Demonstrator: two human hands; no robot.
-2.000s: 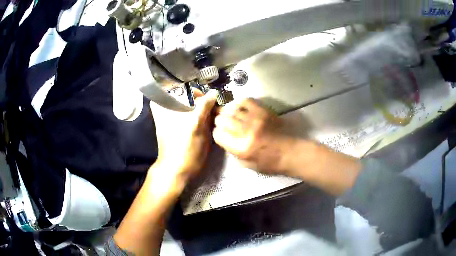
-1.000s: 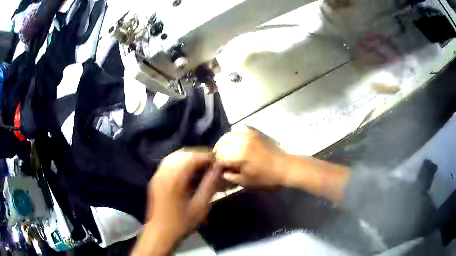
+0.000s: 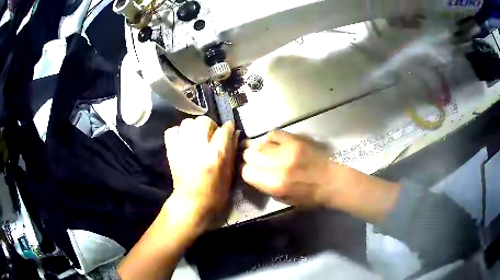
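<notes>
The dark cloth (image 3: 93,169) with white pieces lies spread left of the needle and under the machine head. Its narrow dark edge (image 3: 238,129), with a pale strip beside it, runs from the presser foot (image 3: 218,97) toward me. My left hand (image 3: 200,158) lies on the cloth just in front of the foot, fingers closed on the edge. My right hand (image 3: 282,167) is a fist at the same edge, close beside the left. The fingertips and what they pinch are partly hidden.
The white machine head and arm (image 3: 263,27) cross the top, with blue lettering at the right. A curved white guard (image 3: 170,93) stands left of the needle. Red and yellow loops (image 3: 433,112) lie at the right of the bed (image 3: 307,82). White cloth pieces (image 3: 96,249) hang at lower left.
Since one second ago, both hands have moved up from the table's front edge toward the presser foot. The view has shifted closer to the machine head, and the dark cloth lies flatter.
</notes>
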